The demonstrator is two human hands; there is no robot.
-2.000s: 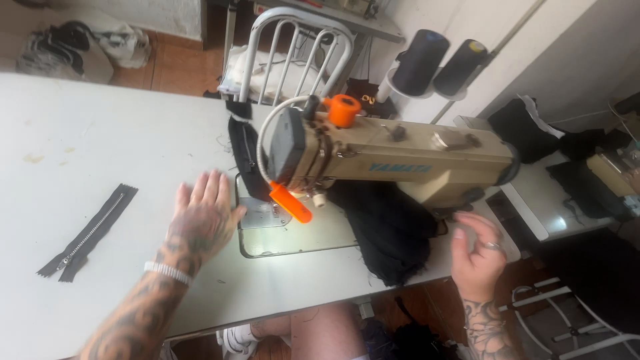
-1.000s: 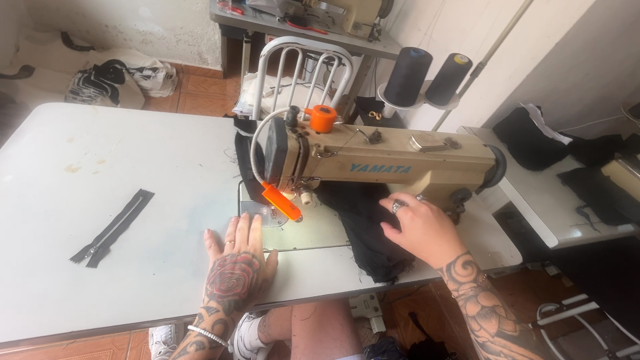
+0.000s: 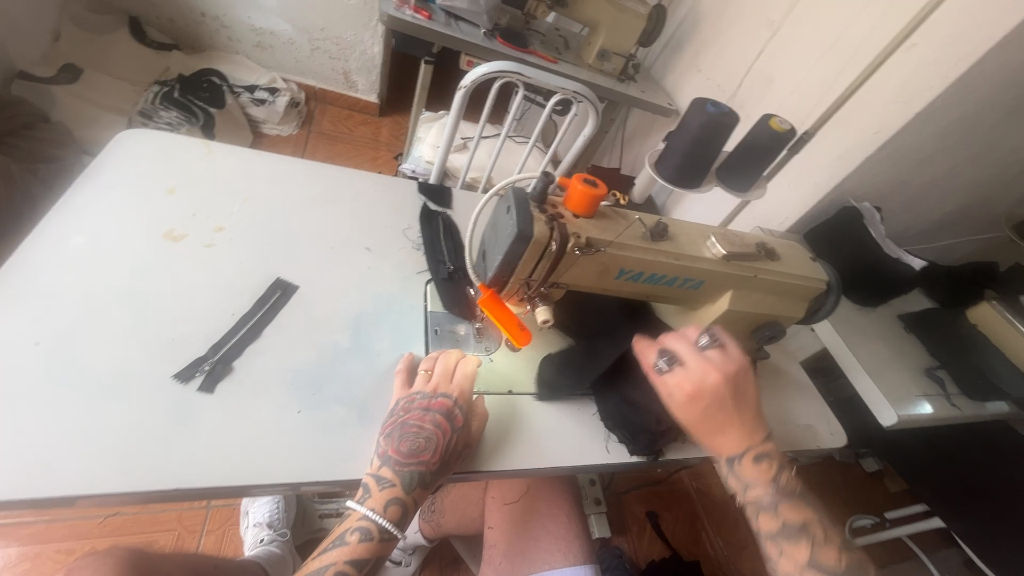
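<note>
My left hand (image 3: 436, 408) rests palm down at the front edge of the metal bed plate of a Yamata sewing machine (image 3: 656, 264), with nothing visible in it. My right hand (image 3: 704, 384), slightly blurred, is over the black fabric (image 3: 600, 344) bunched under the machine's arm; its fingertips are partly hidden, so a grip cannot be told. Behind the needle area lies a black strip with a zipper (image 3: 444, 248). An orange lamp (image 3: 504, 316) on a flexible neck hangs beside the needle. A loose dark zipper (image 3: 238, 336) lies on the white table at left.
Two dark thread cones (image 3: 696, 144) stand behind the machine. A white metal chair (image 3: 520, 120) is beyond the table (image 3: 336, 208). More black fabric (image 3: 856, 248) lies on a side table at right. Another sewing machine (image 3: 600, 36) sits on a far table.
My right hand has moved from near the front right of the machine onto the black fabric. That fabric now spreads further left on the bed. My left hand stays near the plate.
</note>
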